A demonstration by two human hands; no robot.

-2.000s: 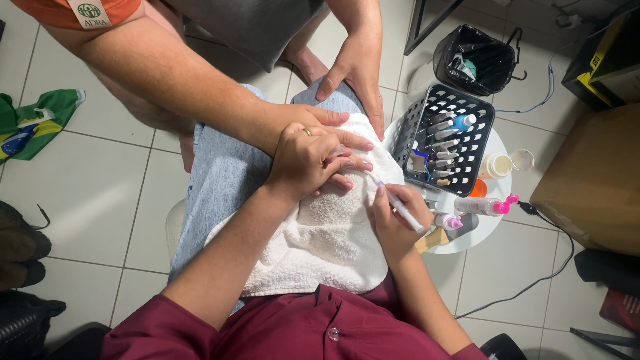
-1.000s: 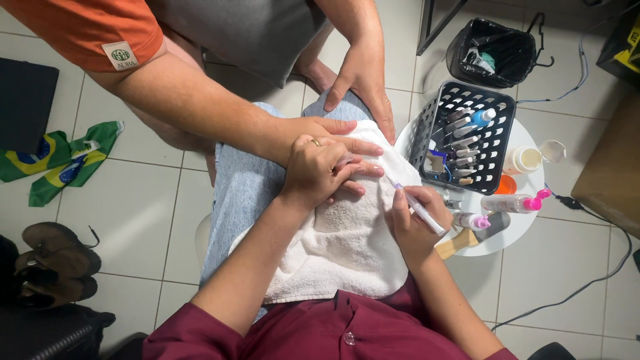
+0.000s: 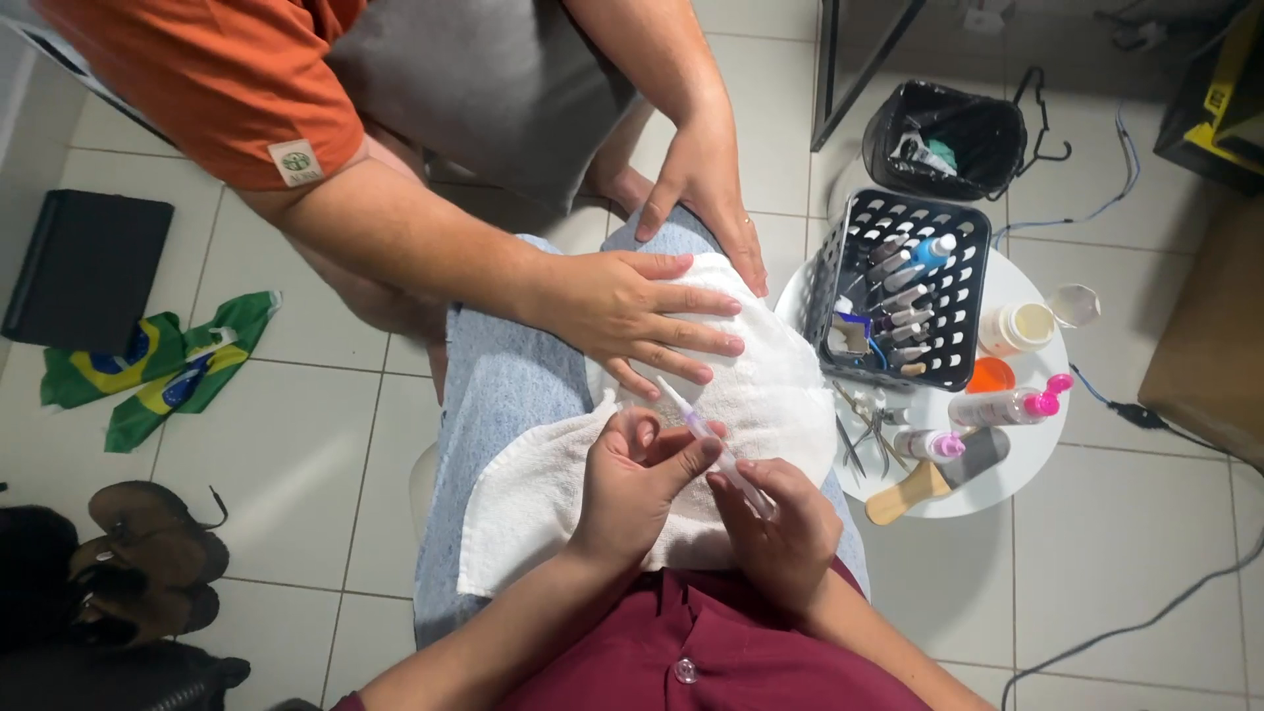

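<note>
Both my hands are over a white towel (image 3: 533, 484) spread across my lap. My right hand (image 3: 785, 528) grips the lower barrel of a slim, clear-lilac pen-style applicator (image 3: 729, 456), whose white tip points up and left. The fingers of my left hand (image 3: 632, 484) touch the same applicator near its middle. Just above its tip, the other person's hand (image 3: 632, 316) lies palm down on the towel with fingers spread. That person's second hand (image 3: 701, 193) rests at the towel's far edge, on light blue cloth (image 3: 494, 375).
On the right, a round white table (image 3: 1027, 484) carries a black perforated basket (image 3: 973, 286) of bottles, an open jar (image 3: 1022, 326), a pink-capped bottle (image 3: 997, 406), metal nippers (image 3: 874, 434) and a wooden-handled foot file (image 3: 908, 494). Behind it is a lined bin (image 3: 948, 138). A cable (image 3: 1116, 640) crosses the floor.
My left hand has let go of the other person's fingers and moved down to the applicator. My right hand has drawn back toward me with it. The other person's hand now lies flat, fingers spread.
</note>
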